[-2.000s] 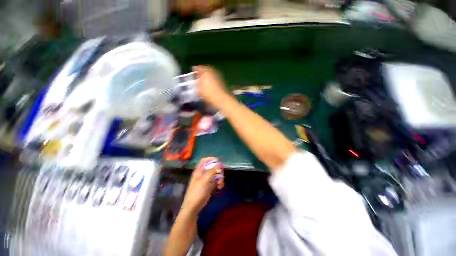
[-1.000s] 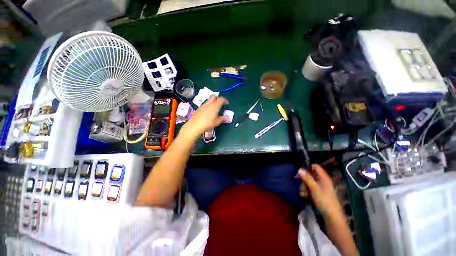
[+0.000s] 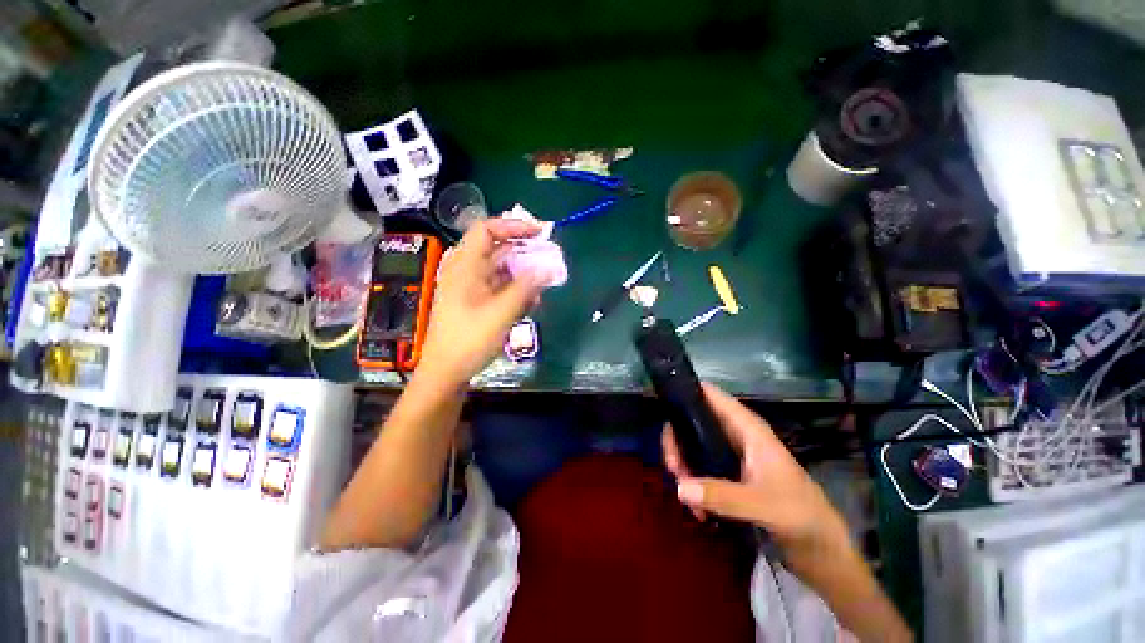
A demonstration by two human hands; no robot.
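My left hand (image 3: 471,302) is over the mat and holds a pink-white pad (image 3: 537,263) between thumb and fingers. My right hand (image 3: 753,471) is gripped around the black electric screwdriver (image 3: 684,399), which points up and slightly left over the mat's front edge. A small watch (image 3: 522,338) with a pale screen lies on the mat just right of my left wrist. A small pale pink piece (image 3: 644,295) lies near the tweezers (image 3: 612,305), close to the screwdriver's tip.
Multimeter (image 3: 398,302), fan (image 3: 224,167) and foam tray of watches (image 3: 188,502) are at left. A clear cup (image 3: 460,205), blue-handled cutters (image 3: 590,180), brown dish (image 3: 703,210) and yellow-handled tool (image 3: 723,289) lie on the mat (image 3: 766,339). Black equipment (image 3: 885,239) and cables stand right.
My left hand has lifted the pink-white pad from the mat. My right hand has moved left and up with the screwdriver, now wrapped around its body.
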